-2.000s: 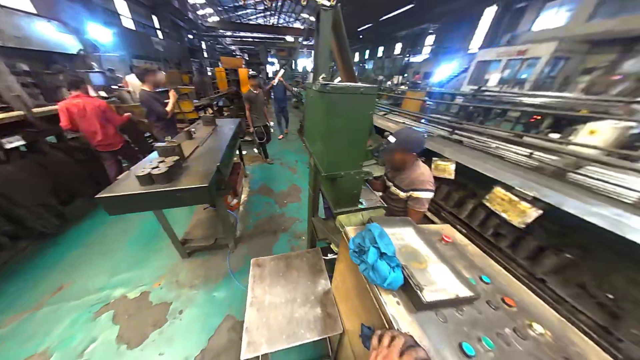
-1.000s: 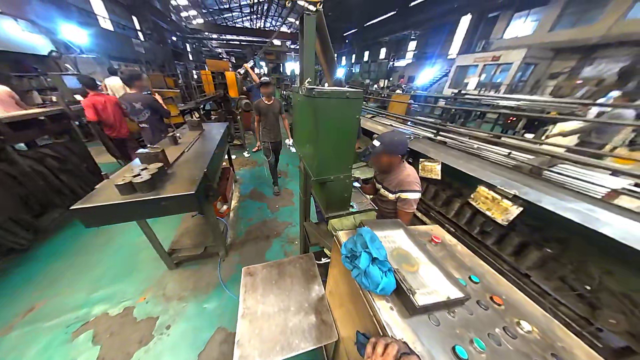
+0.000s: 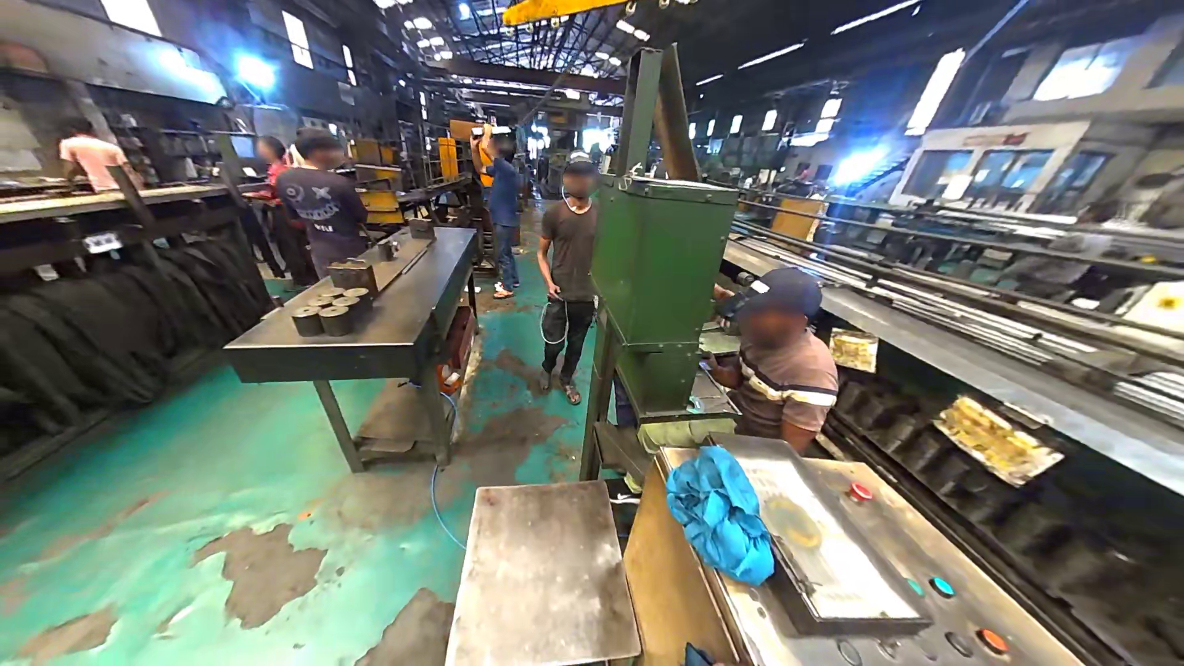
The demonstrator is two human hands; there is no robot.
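Neither of my hands shows now. A bit of dark blue cloth (image 3: 698, 656) pokes in at the bottom edge, beside the control panel (image 3: 925, 499). On the panel lies a crumpled bright blue cloth (image 3: 720, 514), touching a framed flat plate (image 3: 828, 532) with a round stain. Around the frame are a red button (image 3: 860, 492), a teal button (image 3: 942, 586) and an orange-red button (image 3: 992, 640). A bare square metal plate (image 3: 546, 573) stands left of the panel's cabinet.
A green metal housing (image 3: 661, 268) rises ahead, with a capped person (image 3: 786, 361) bent beside it. Another person (image 3: 569, 268) stands in the aisle. Several metal cylinders (image 3: 335, 319) rest on a steel table (image 3: 324, 361) at left. Long bars (image 3: 980, 324) run along the right.
The hand seen at the bottom edge earlier, beside the dark blue cloth, has left the view. The person in the aisle is nearer. The view has shifted somewhat.
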